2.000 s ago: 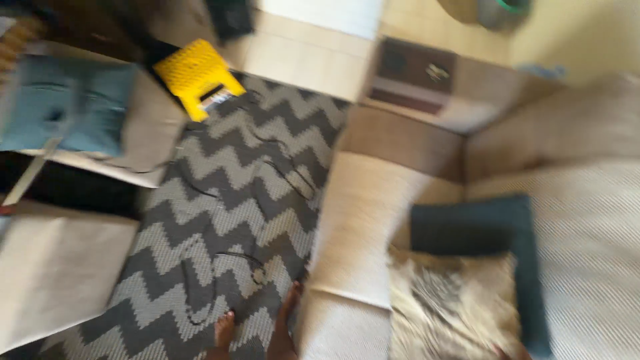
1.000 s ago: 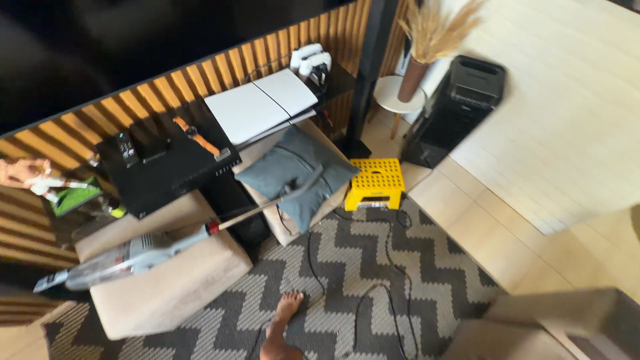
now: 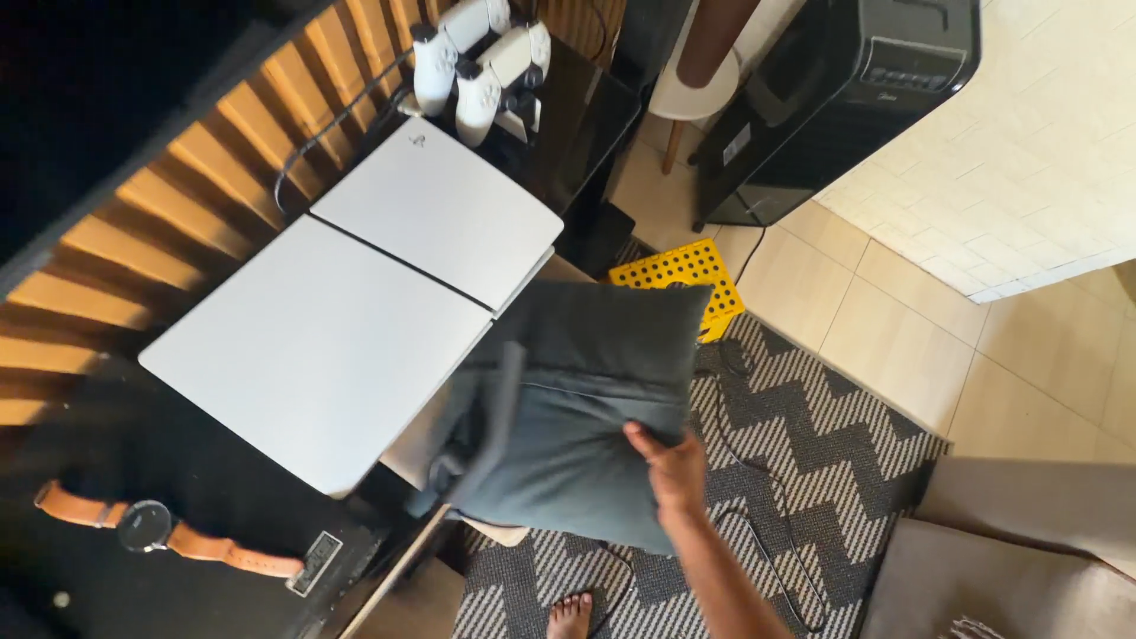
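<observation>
My right hand [image 3: 679,475] grips the right edge of a dark grey-green cushion [image 3: 577,417], its thumb on top and the other fingers hidden beneath. The cushion is tilted over a beige pouf, whose edge [image 3: 422,444] shows between it and the console. Against the cushion's left part is the blurred dark grey head [image 3: 497,426] of a stick vacuum cleaner, with its thin tube [image 3: 395,568] running down to the lower left. My left hand is out of view.
A white game console [image 3: 328,346], controllers [image 3: 479,67] and an orange-strapped watch [image 3: 146,525] lie on the black shelf. Beyond the cushion are a yellow step stool [image 3: 688,275] and a black appliance on castors [image 3: 825,115]. Cables [image 3: 772,484] cross the zigzag rug [image 3: 799,417]. A sofa [image 3: 1003,568] stands lower right.
The view has swung from the sofa to the shelf and moved closer. One second ago the cushion lay on the pouf with no hand in view; now my right hand holds its edge.
</observation>
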